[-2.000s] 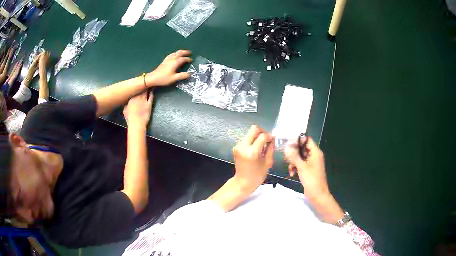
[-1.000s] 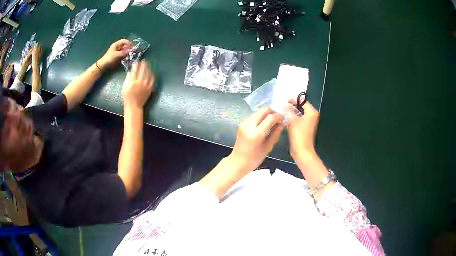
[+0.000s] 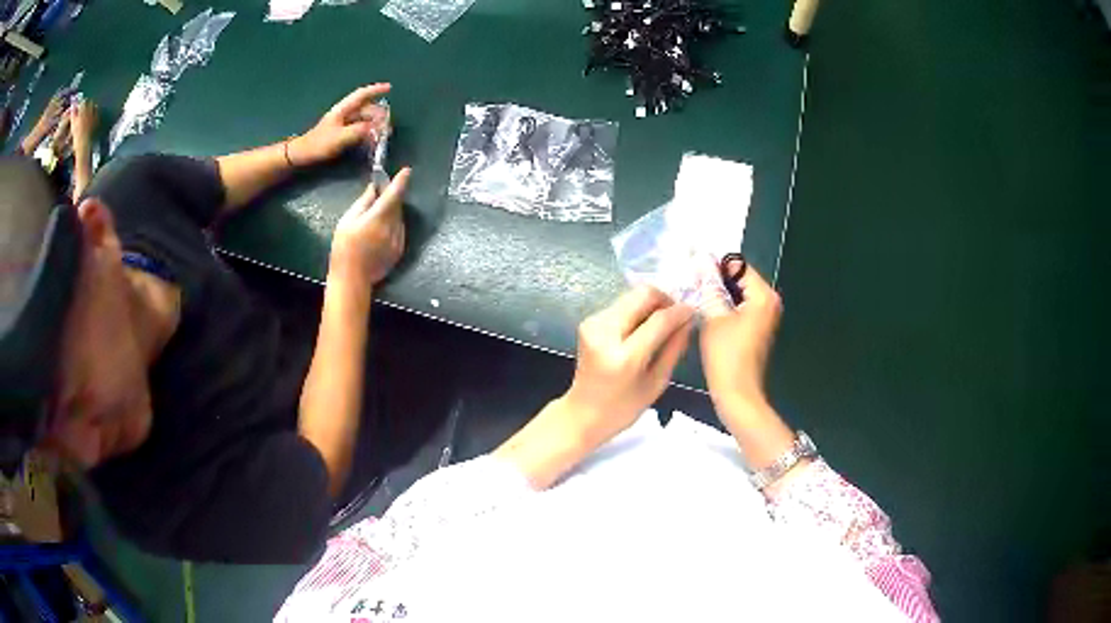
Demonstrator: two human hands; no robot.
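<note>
My left hand (image 3: 627, 353) pinches the edge of a clear plastic bag (image 3: 646, 250) with thumb and fingers. My right hand (image 3: 741, 323) is close beside it and holds a short black cable (image 3: 732, 270), whose loop shows above the fingers; its fingertips are also at the bag. The bag leans out to the left of the white stack (image 3: 714, 201), which lies flat beyond my hands. How far the bag's mouth is open cannot be told. Filled bags (image 3: 532, 162) with dark loops inside lie left of the stack.
A pile of loose black cables (image 3: 654, 51) lies beyond the stack, near a pale post (image 3: 802, 18). At left, a co-worker in a black shirt (image 3: 219, 389) holds a small clear bag (image 3: 379, 136). More clear bags (image 3: 144, 104) lie at far left.
My hands moved from the near bench edge to the white stack, and a clear bag now spreads left of it. The co-worker's hands left the filled bags and hold a bag.
</note>
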